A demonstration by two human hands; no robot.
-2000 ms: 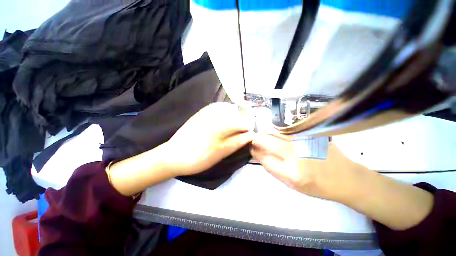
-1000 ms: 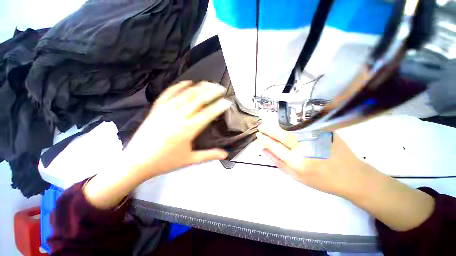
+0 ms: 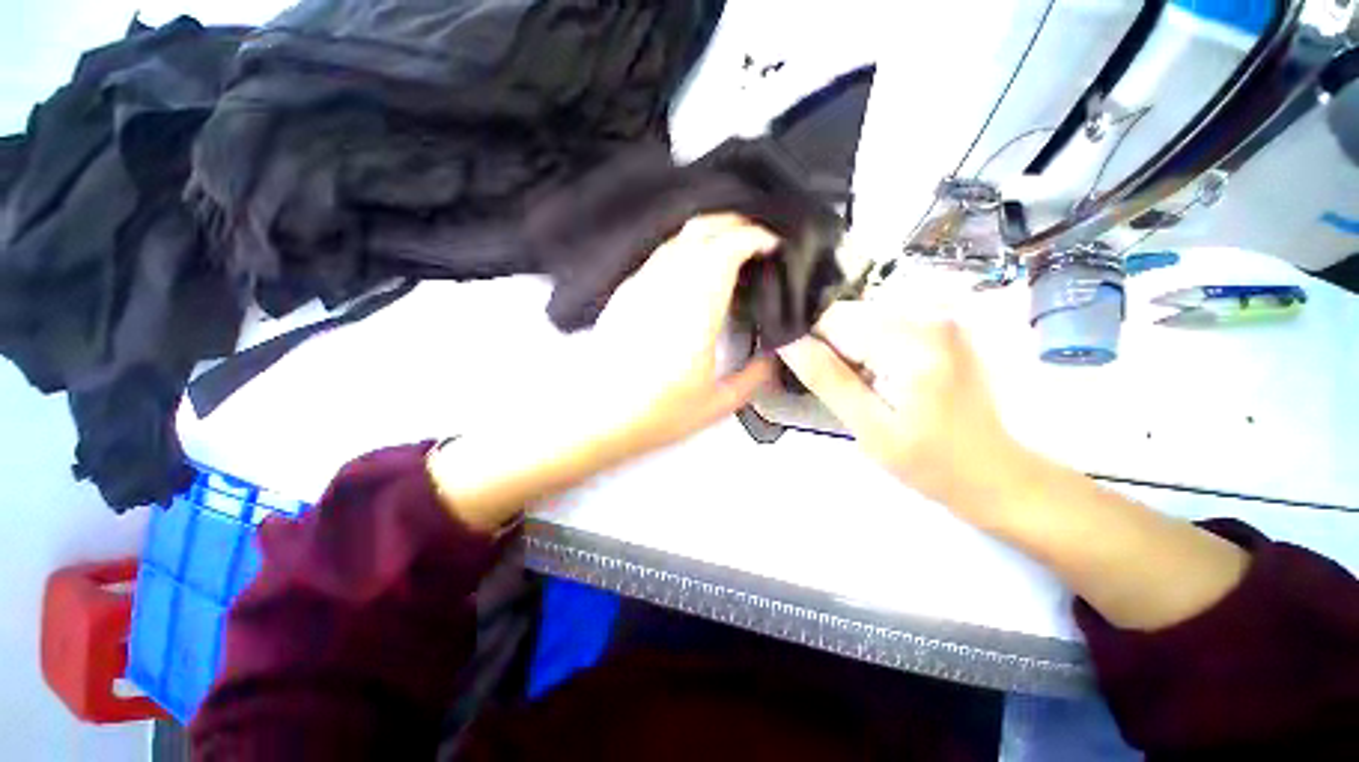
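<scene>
A dark cloth piece [image 3: 641, 223] lies bunched on the white table, left of the presser foot and needle [image 3: 976, 223]. My left hand [image 3: 671, 335] holds its near part between thumb and fingers. My right hand [image 3: 924, 395] pinches the cloth's edge with its fingertips, close to my left fingertips. The held part is blurred and partly hidden by my fingers. The grey-blue cylindrical attachment [image 3: 1078, 313] stands right of the presser foot.
A large rumpled dark heap [image 3: 403, 134] lies at the left. A narrow dark strip [image 3: 283, 357] lies below it. Yellow-green and blue snips [image 3: 1234, 305] lie at right. A ruler strip [image 3: 775, 607] runs along the front edge. A blue crate [image 3: 187, 596] and red container [image 3: 90, 640] are lower left.
The view has shifted, so the machine sits further right and the snips show. My left hand has closed on the cloth, which is now bunched up. My right hand has drawn left from beside the attachment.
</scene>
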